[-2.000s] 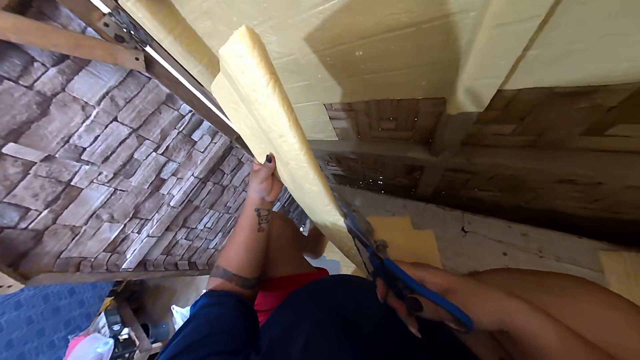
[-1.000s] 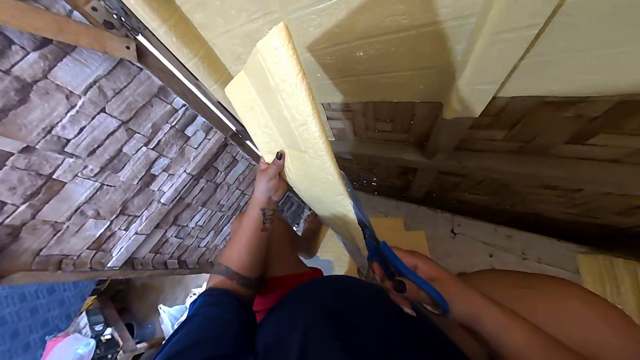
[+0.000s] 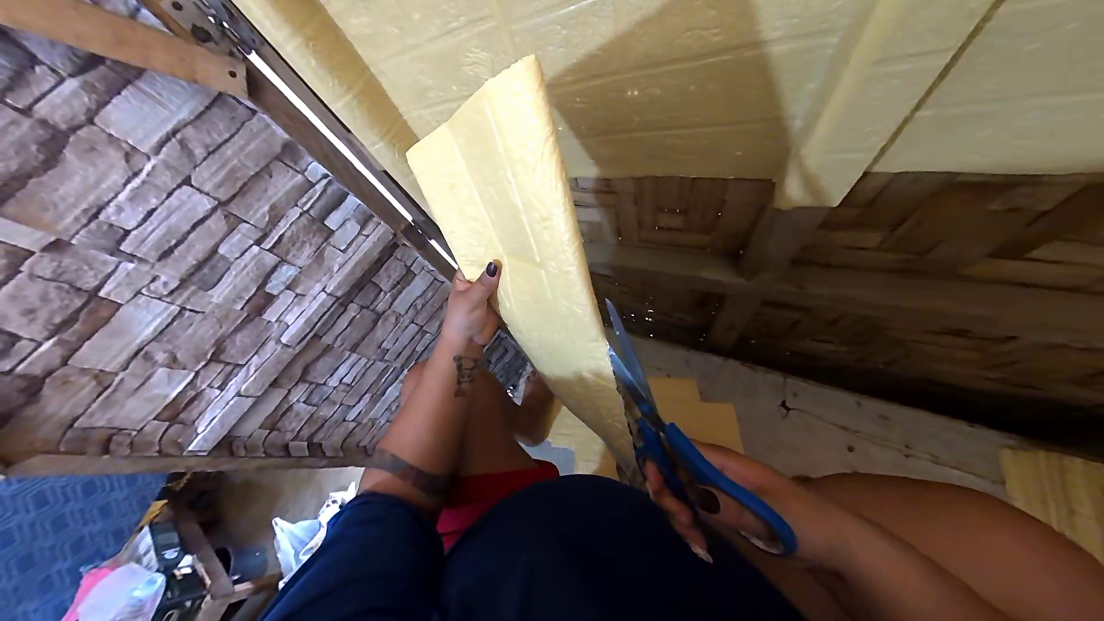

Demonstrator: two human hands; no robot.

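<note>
My left hand grips the left edge of a folded yellow sheet, thumb on top, below the middle of its length. The sheet looks thin and slightly shiny, with creases running along it. My right hand holds blue-handled scissors at the sheet's lower right edge. Their blades are parted, one tip showing outside the fold; the other blade is partly hidden at the sheet.
Yellow sheeting covers the upper wall, above woven wooden panels. Stone-patterned covering lies left, beside a wooden frame. Yellow pieces lie below. Plastic bags are at lower left.
The folded sheet has turned so that more of its broad face shows than two seconds ago. The scissor blades are plainly parted now. Both hands keep their hold.
</note>
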